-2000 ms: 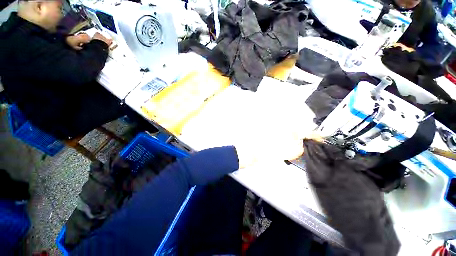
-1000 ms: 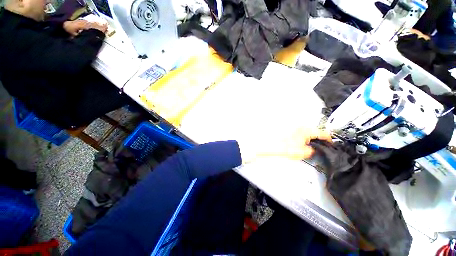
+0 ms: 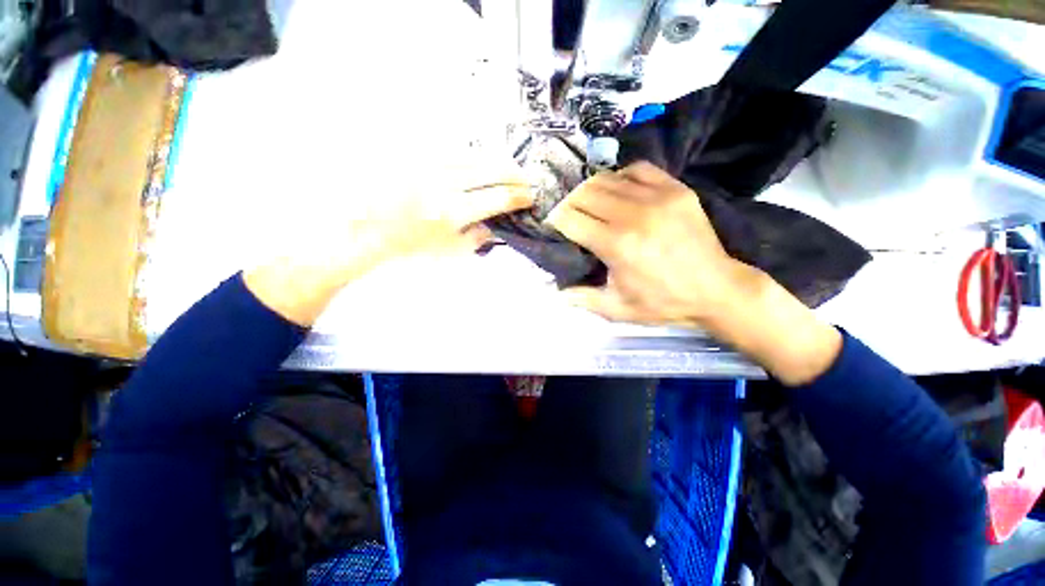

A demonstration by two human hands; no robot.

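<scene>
A dark garment piece (image 3: 779, 235) lies at the sewing machine's needle area (image 3: 562, 126), partly under my hands. My left hand (image 3: 418, 229) comes from the left, overexposed, with its fingertips on the cloth's left edge just in front of the presser foot. My right hand (image 3: 647, 246) grips the cloth to the right of the needle, with its fingers bent over it. The cloth under my fingers is partly hidden. A wide black strip (image 3: 808, 40) slants down from the upper right towards the cloth.
A tan board with blue edges (image 3: 109, 206) lies at the left. Red-handled scissors (image 3: 989, 295) are at the right table edge. A dark bundle (image 3: 172, 29) lies at the upper left. Blue crates (image 3: 697, 469) with dark pieces stand beside my legs. A dark control panel (image 3: 1023, 132) is at the right.
The view has swung down and right onto the machine. Both hands now show at the needle; only my left was visible before. The cloth that hung over the table's front edge is now gathered at the needle.
</scene>
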